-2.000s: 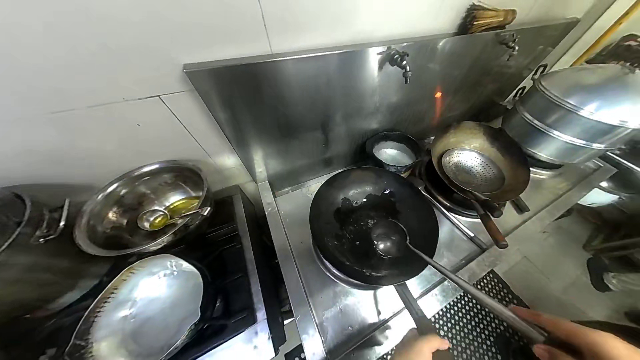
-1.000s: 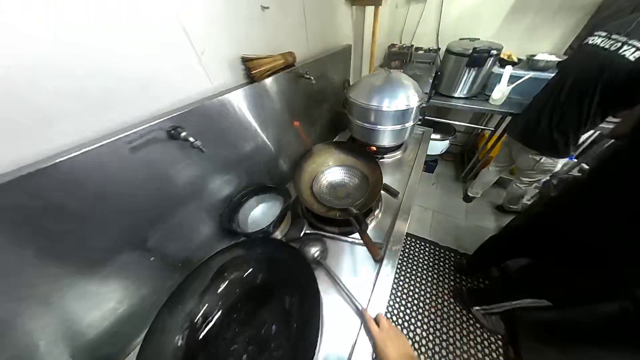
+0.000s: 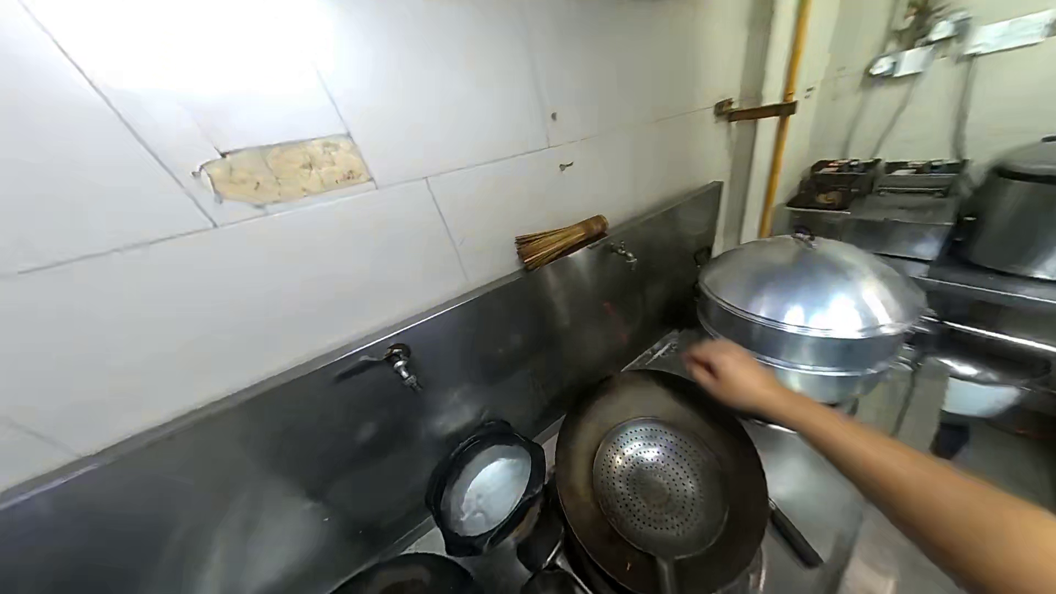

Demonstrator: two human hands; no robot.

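Note:
My right hand reaches in from the right, above the far rim of a dark wok and near the steamer pot. It is blurred, its fingers look curled, and I see nothing held in it. My left hand is out of the frame. A perforated metal strainer lies in the wok. A bamboo wok brush rests on top of the steel backsplash, beyond my hand. A small black-rimmed pan holding pale contents stands left of the wok.
Two taps stick out from the steel backsplash, one at the left and one farther back. Part of another dark wok shows at the bottom edge. A large lidded metal pot stands at the far right.
My right hand, earlier on the ladle handle, has let go and moved toward the back of the stove. My left hand, seen at a wok handle two seconds ago, is out of view. The view has shifted.

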